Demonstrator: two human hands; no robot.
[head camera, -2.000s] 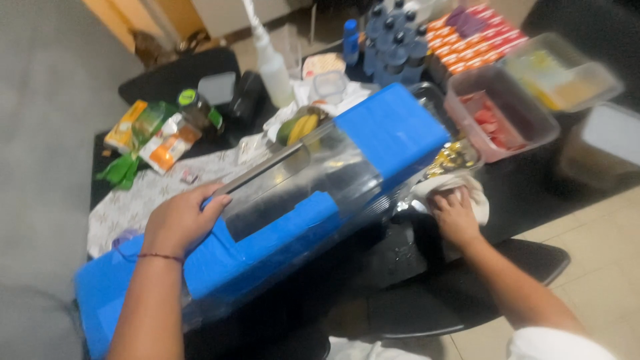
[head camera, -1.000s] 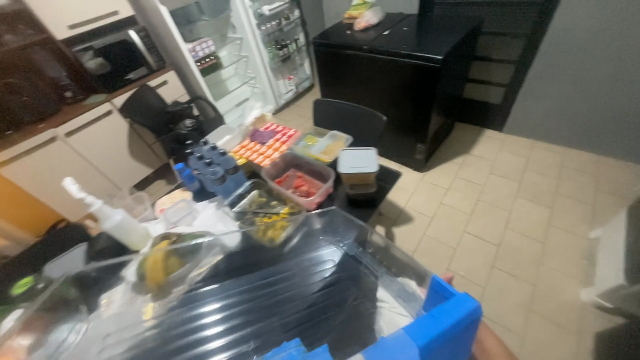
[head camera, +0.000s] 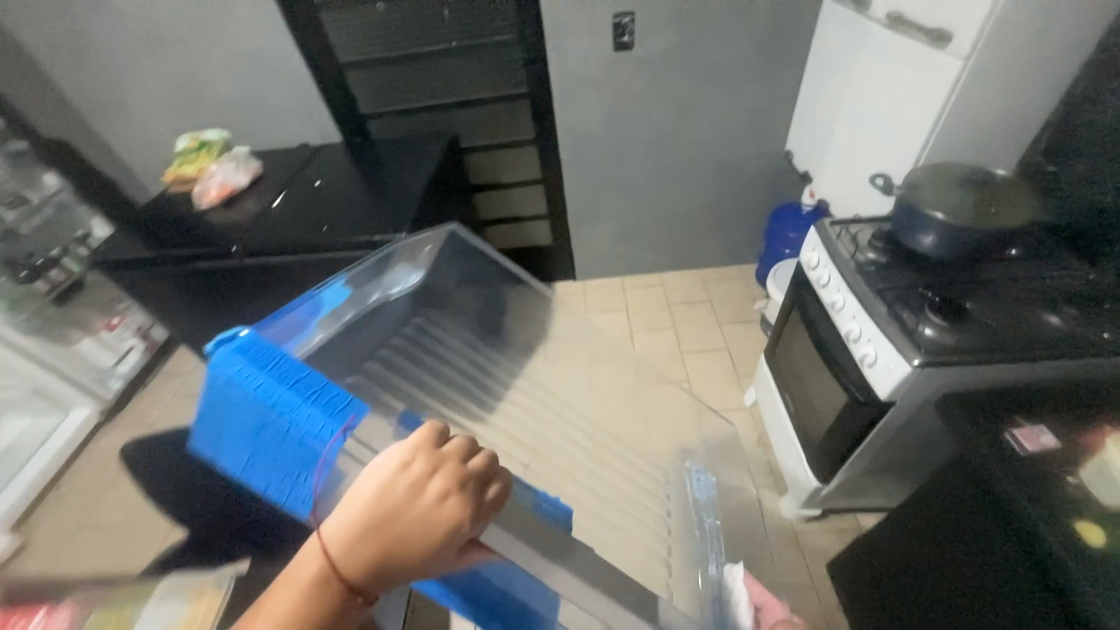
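Observation:
A large clear plastic refrigerator drawer (head camera: 525, 376), ribbed on its bottom and patched with blue tape (head camera: 271, 420), is held tilted over the floor. My left hand (head camera: 429, 499), with a thin red cord at the wrist, grips the grey front rim of the drawer. At the lower right my right hand (head camera: 770, 608) is mostly out of frame and blurred, at the drawer's side wall with a white cloth (head camera: 738, 595) against it.
To the right stand a white stove (head camera: 849, 350) with a large pot (head camera: 962, 206) and a dark counter (head camera: 980, 490). A black chest (head camera: 306, 201) bearing bagged items is behind, an open refrigerator (head camera: 44, 394) at far left. Food containers (head camera: 131, 599) show at lower left.
The drawer has left its place over the cluttered table, carried in my hands, and is now over the tiled floor. The view has swung right toward the stove.

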